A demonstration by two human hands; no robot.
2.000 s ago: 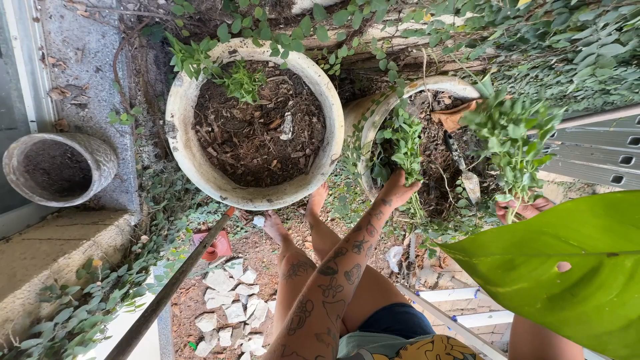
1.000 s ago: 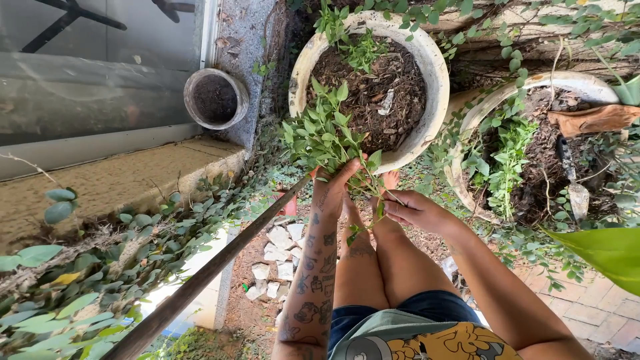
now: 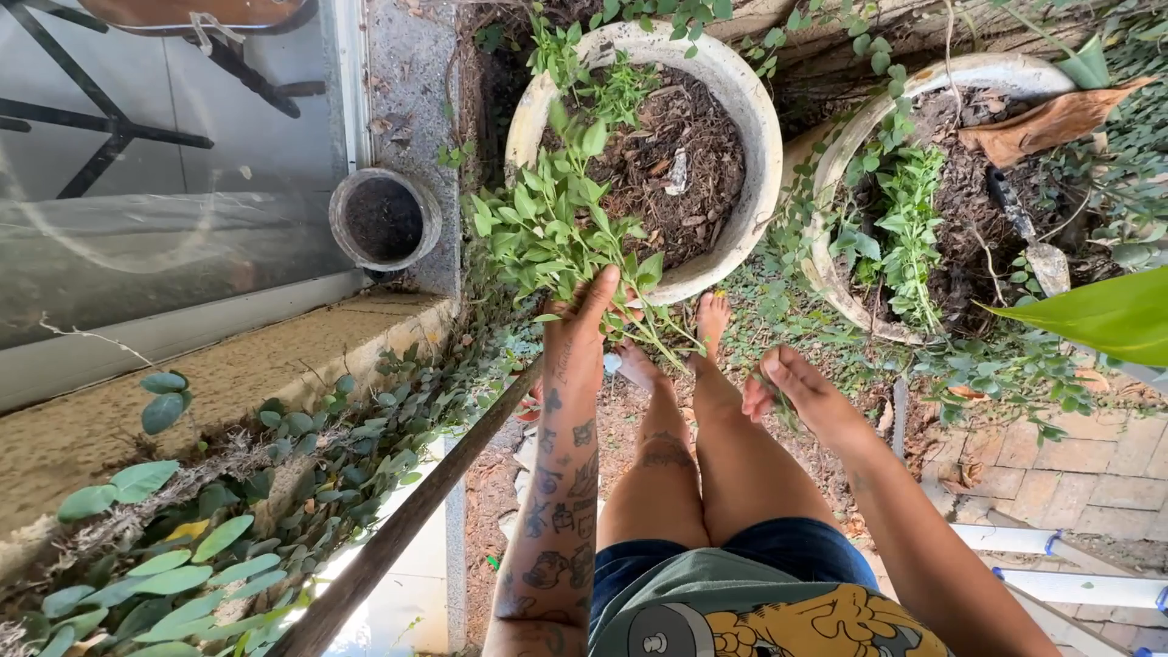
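My left hand (image 3: 593,301) is closed around the stems of a bunch of leafy green cuttings (image 3: 547,224), at the near-left rim of a large round planter (image 3: 765,155) with soil. To the right, over my thigh, my right hand (image 3: 789,388) has curled fingers with a small bit of greenery between them. In the second planter (image 3: 826,210), at the right, a row of green cuttings (image 3: 911,237) lies on the soil beside a hand trowel (image 3: 1027,228) and a dry brown leaf (image 3: 1049,123).
A wooden pole (image 3: 411,511) slants up from the bottom left to beside my left hand. A small pot of soil (image 3: 383,219) stands on the ledge by the glass. Creeping vines (image 3: 219,547) cover the lower left. White metal bars (image 3: 1086,584) lie at lower right.
The bunch, held near the right planter two seconds ago, is now by the left planter in my left hand. My right hand has moved away from the stems since one second ago. The view has shifted.
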